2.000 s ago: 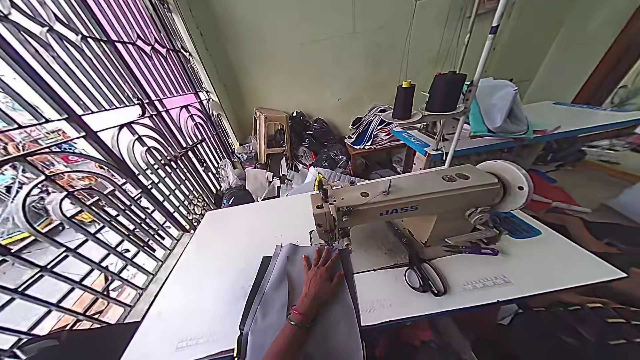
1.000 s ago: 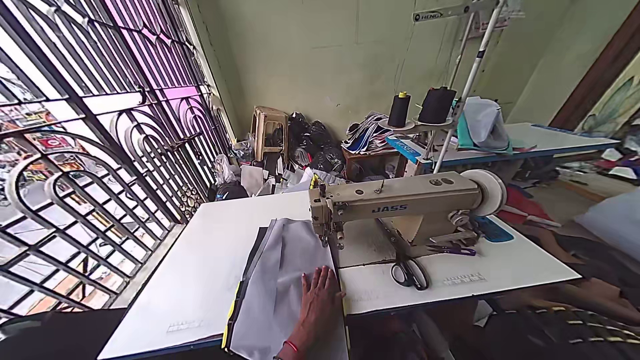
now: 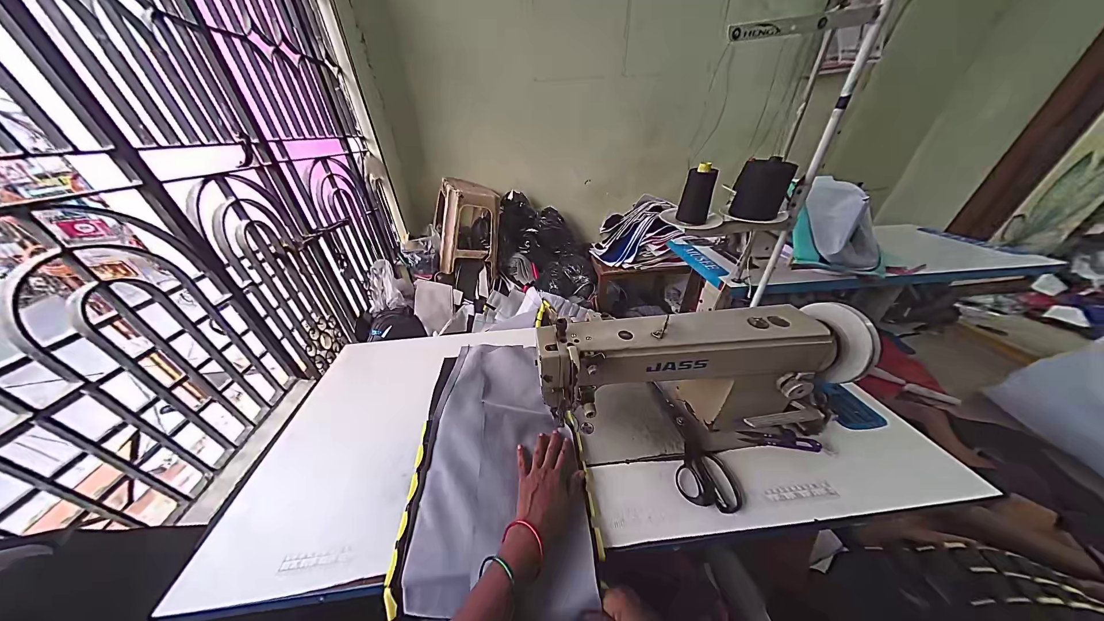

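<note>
A grey fabric piece point(image 3: 474, 483) with black and yellow edging lies on the white sewing table, its right edge under the needle area of a JASS sewing machine point(image 3: 690, 349). Flat on the fabric, just in front of the presser foot, rests my left hand point(image 3: 548, 479), fingers apart, with bangles at the wrist. Part of my right hand point(image 3: 623, 604) shows at the bottom, by the fabric's lower right edge; its fingers are mostly hidden. Black-handled scissors point(image 3: 707, 483) lie right of the fabric, and purple-handled thread snips point(image 3: 789, 442) lie by the machine's base.
A metal window grille point(image 3: 216, 259) runs along the left. Behind the table are a plastic stool point(image 3: 468, 226), black plastic bags point(image 3: 548, 246) and scraps. Thread cones point(image 3: 697, 197) stand on a stand with a white pole point(image 3: 819, 147). Another worktable point(image 3: 949, 259) is at the back right.
More of the fabric now lies beyond my left hand and beside the machine than two seconds ago. Part of my right hand has come into view at the bottom.
</note>
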